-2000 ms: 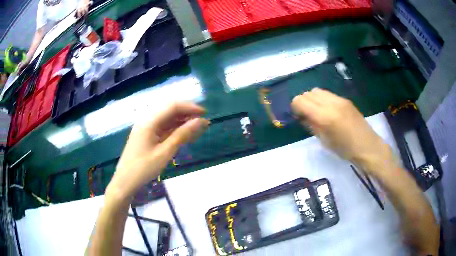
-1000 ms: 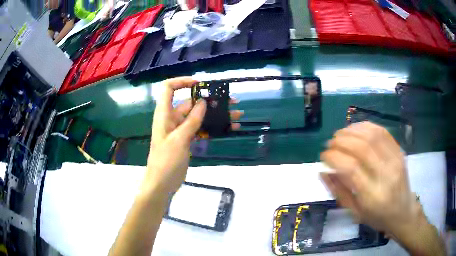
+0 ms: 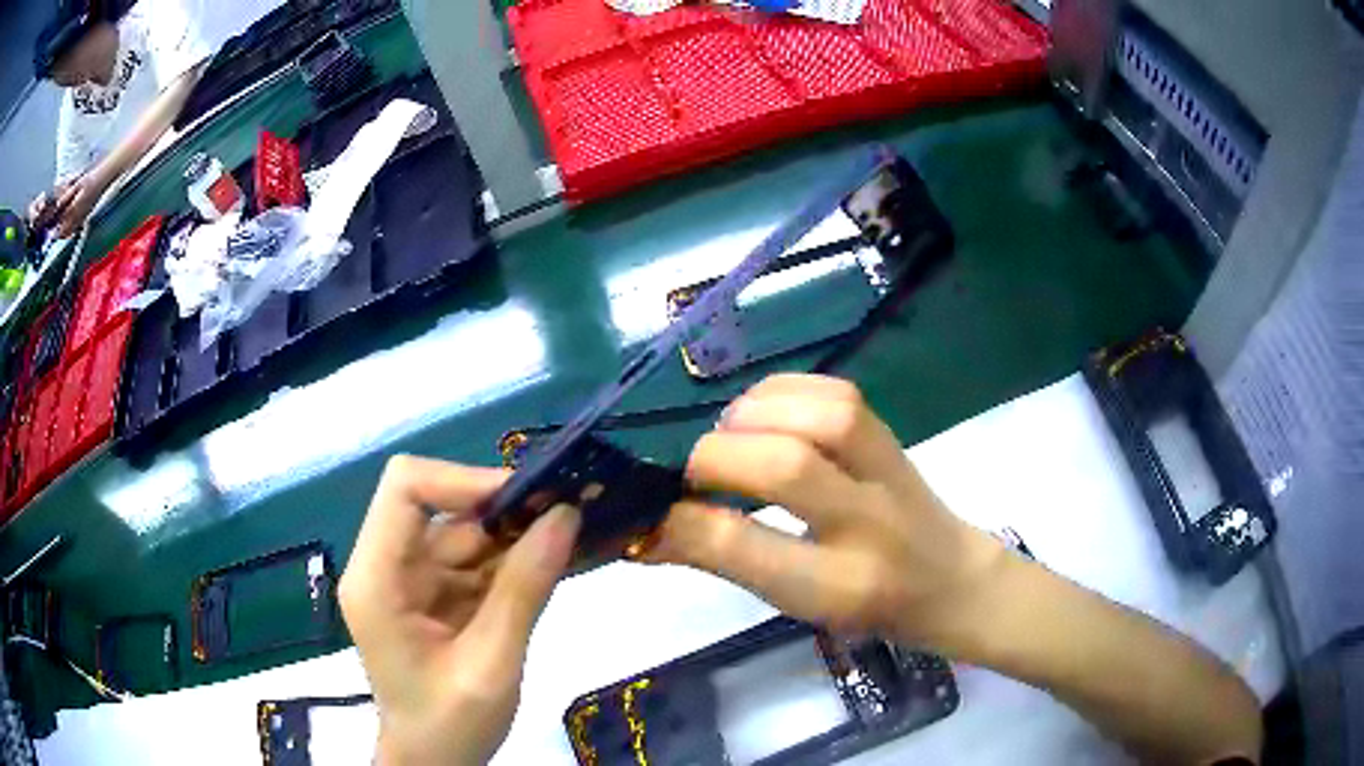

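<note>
My left hand (image 3: 449,599) grips the solid end of a black phone middle frame (image 3: 613,501) between thumb and fingers. My right hand (image 3: 823,524) has its fingertips at the other side of that same end. The frame is tilted, its far end raised up and to the right over the green belt. Overlapping stacked frames (image 3: 606,733) with orange-yellow edging lie on the white work sheet (image 3: 1032,464) below my hands. Another frame (image 3: 284,733) is partly hidden behind my left wrist.
More frames lie on the green conveyor belt (image 3: 598,255), one (image 3: 269,599) at left. A set-apart frame (image 3: 1144,404) lies at far right. Beyond the belt are a red tray (image 3: 748,75) and a black tray (image 3: 404,210) holding a clear plastic bag (image 3: 247,262). A person (image 3: 127,90) is at upper left.
The held frame has gone from nearly flat-on to steeply tilted. My right hand has moved left, from above the stacked frames to the held frame. The view has turned and shifted.
</note>
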